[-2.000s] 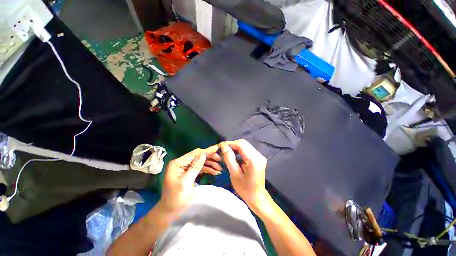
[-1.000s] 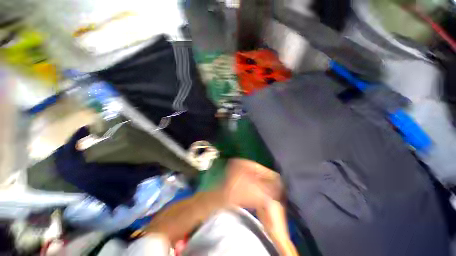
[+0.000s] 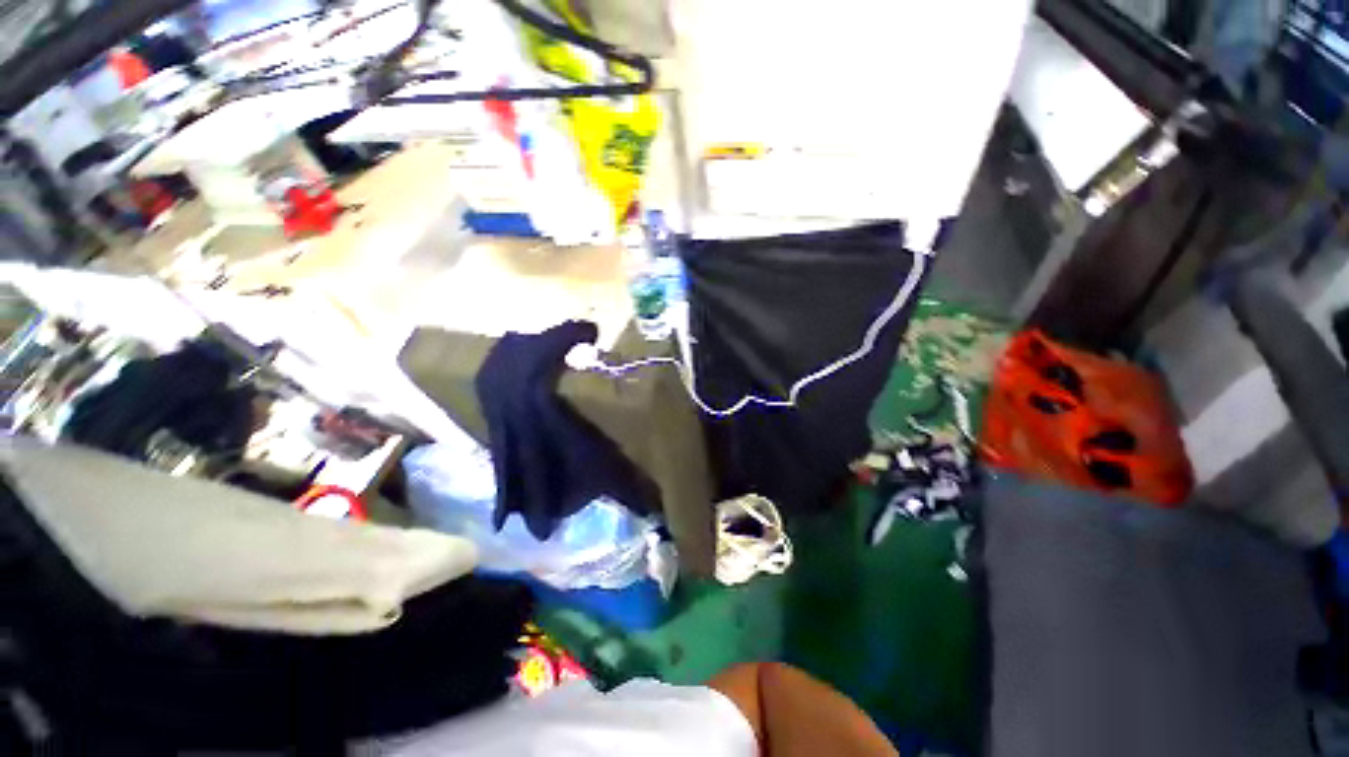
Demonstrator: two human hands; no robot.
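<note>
Neither of my hands shows; only a bare piece of arm is at the bottom edge, and I cannot tell which arm. A folded cream garment (image 3: 252, 555) lies over black cloth (image 3: 400, 666) at the left. Navy cloth (image 3: 540, 444) drapes over olive padding (image 3: 651, 444) in the middle. An off-white looped bundle (image 3: 753, 540) hangs low by the padding's end. The dark-grey ironing table (image 3: 1154, 629) is at the lower right.
An orange-red plastic bag (image 3: 1087, 422) lies beside the table on the green floor (image 3: 829, 636). A white cable (image 3: 784, 399) crosses black cloth. A plastic bottle (image 3: 653, 281) stands near a yellow bag (image 3: 610, 148). A black hanger bar (image 3: 511, 93) crosses the upper left.
The view has swung left. The ironing table has shifted right in the picture, and the grey garment on it has left view. My hands, earlier together at the lower middle, are out of view.
</note>
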